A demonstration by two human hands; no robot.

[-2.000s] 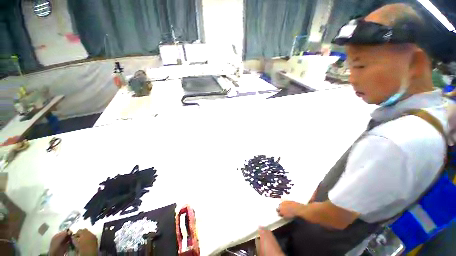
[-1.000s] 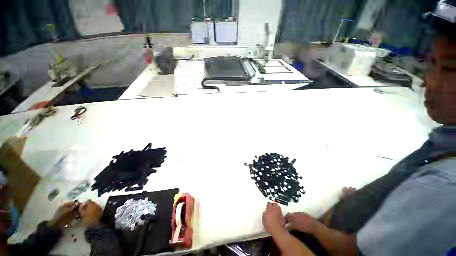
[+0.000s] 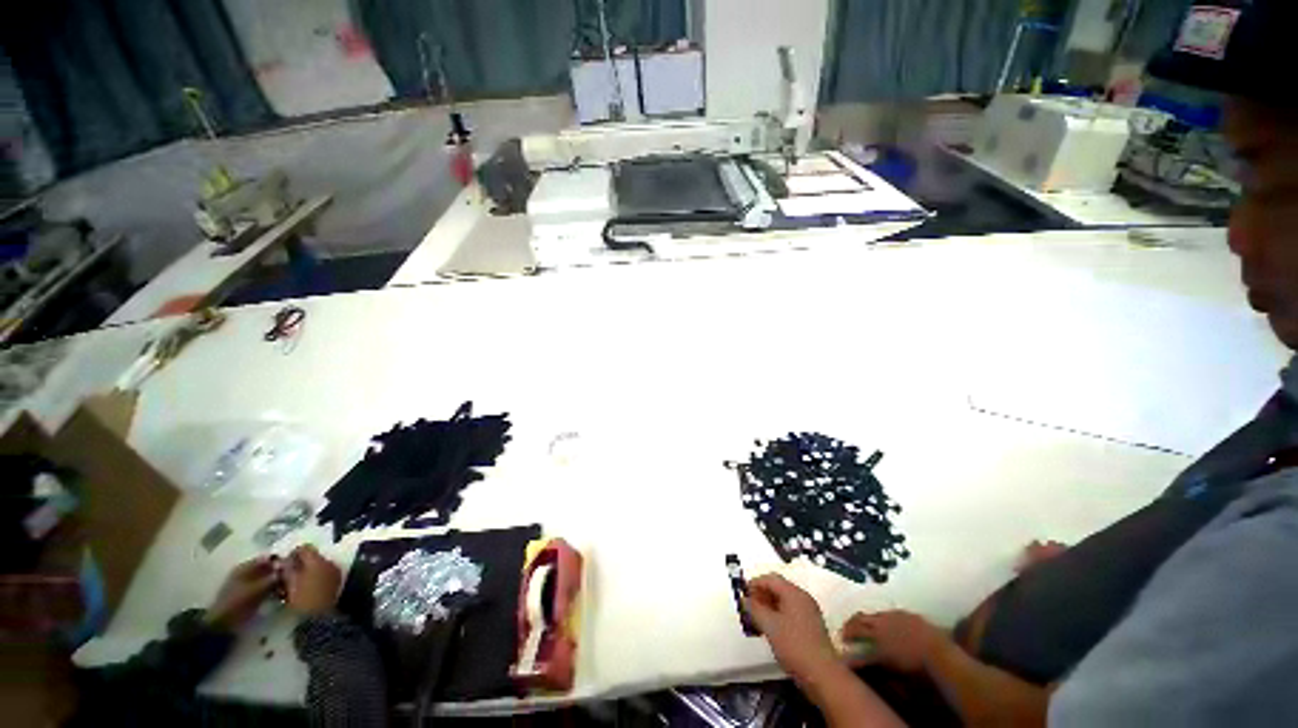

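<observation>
My right hand (image 3: 786,614), bare, reaches in from the bottom edge right of centre. Its fingers are closed on a short black webbing tab (image 3: 737,580) with a small white or silvery part near its upper end. The tab points away from me, low over the white table (image 3: 641,384) or touching it; which, I cannot tell. Just beyond lies a heap of black tabs with white or silvery fittings (image 3: 821,501). A heap of plain black tabs (image 3: 424,467) lies further left. My left hand is not in view.
Silvery fittings (image 3: 424,586) lie on a black mat (image 3: 477,654) beside a red tape dispenser (image 3: 567,612). At left, another person's hands (image 3: 282,580) hold something small, near a carton (image 3: 121,462). A person in grey (image 3: 1153,626) stands close at right, one hand (image 3: 890,633) beside mine.
The view has swung right and down from the first frame. My right hand has come further into view; the black tab now shows clearly in its fingers.
</observation>
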